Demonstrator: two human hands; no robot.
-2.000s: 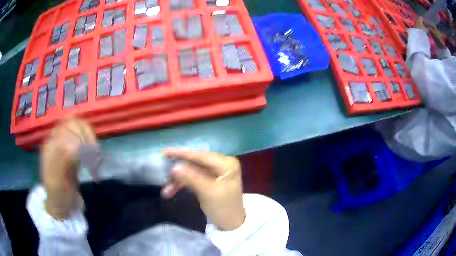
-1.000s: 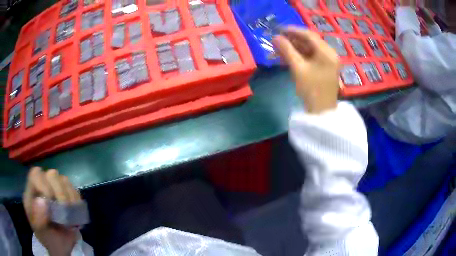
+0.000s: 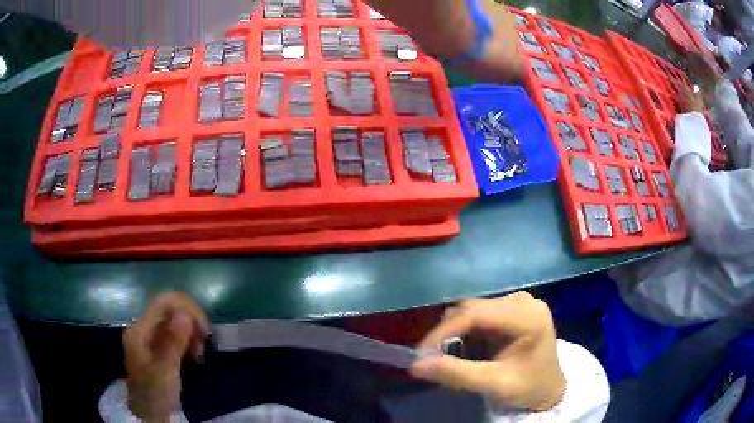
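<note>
A grey metal link strip (image 3: 318, 337) is stretched out between my two hands, just over the near edge of the bench. My left hand (image 3: 165, 343) is closed around its left end. My right hand (image 3: 504, 351) pinches its right end between thumb and finger, and a small shiny piece shows at those fingers. Part of the strip at the left hand is hidden by the fingers.
Stacked red compartment trays (image 3: 256, 216) hold folded ribbed bands. A blue bin (image 3: 541, 157) holds loose metal pieces. More red trays (image 3: 632, 245) lie right. Another person's forearm with a blue band (image 3: 450, 29) reaches over the trays. A person in white (image 3: 719, 198) is at the right.
My right hand has come back from the blue bin to the strip, which is now pulled out long between both hands. Another person's arm has entered at the top. The view has shifted.
</note>
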